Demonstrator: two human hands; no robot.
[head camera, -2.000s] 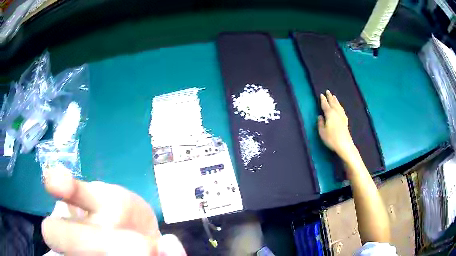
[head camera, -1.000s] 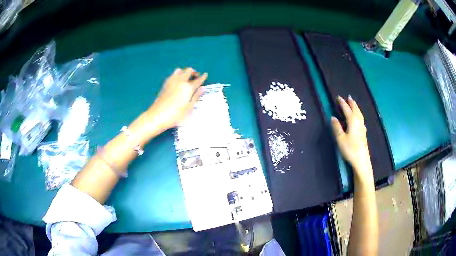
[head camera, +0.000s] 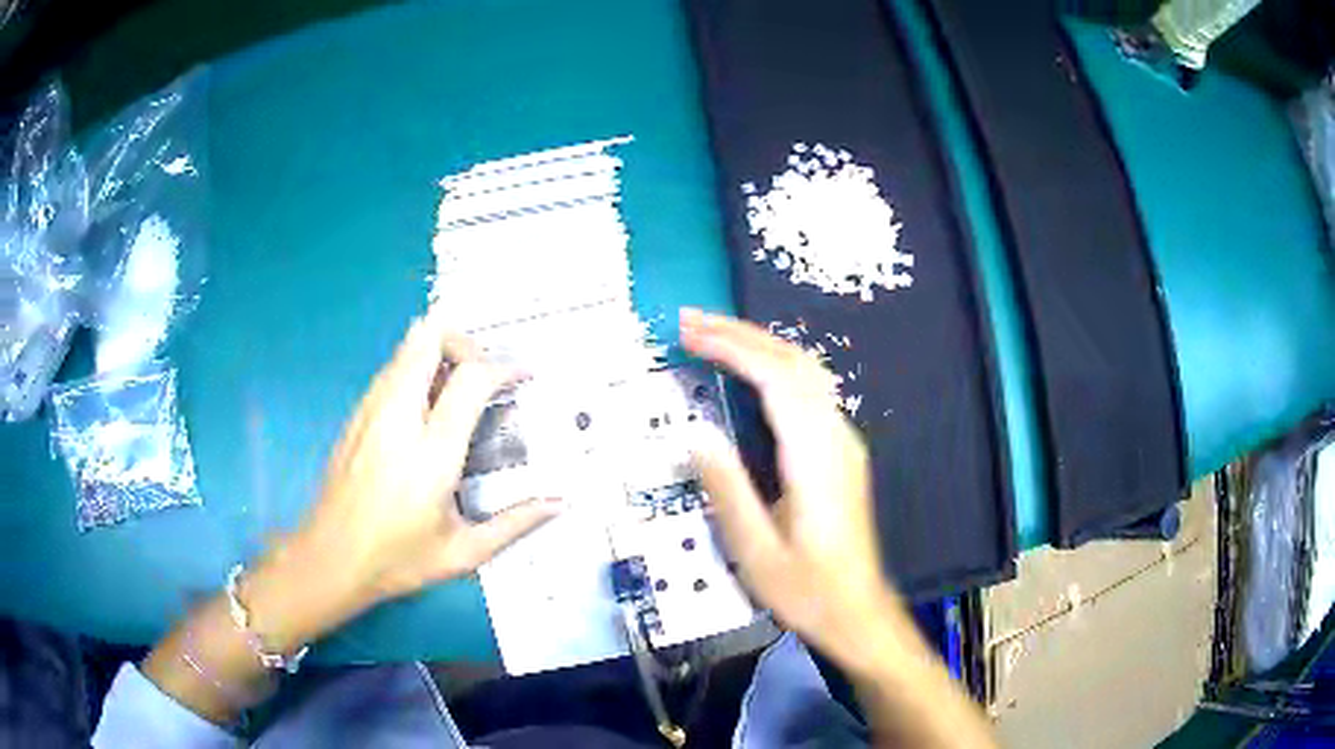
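The whitish fixture plate (head camera: 564, 607) lies at the near table edge, with dark holes and a toggle clamp (head camera: 638, 603) whose handle points at me. A stack of thin white rods (head camera: 535, 249) lies above it. My left hand (head camera: 403, 483) is over the plate's left side, thumb and fingers apart. My right hand (head camera: 798, 490) is over the plate's right side, fingers apart. I see nothing held in either hand; both are slightly blurred. White plastic parts (head camera: 832, 223) lie piled on the black mat (head camera: 937, 498). Smaller metal parts (head camera: 838, 366) are partly hidden behind my right hand.
Clear plastic bags (head camera: 44, 249) lie at the left, with a bag of white parts (head camera: 142, 293) and a speckled small bag (head camera: 125, 446). A second black mat (head camera: 1083, 264) lies farther right. Cardboard (head camera: 1105, 629) stands at the lower right, below the table edge.
My left hand has moved from the top of the rod stack down to the fixture. My right hand has moved left from the second mat to the fixture. The camera view has shifted.
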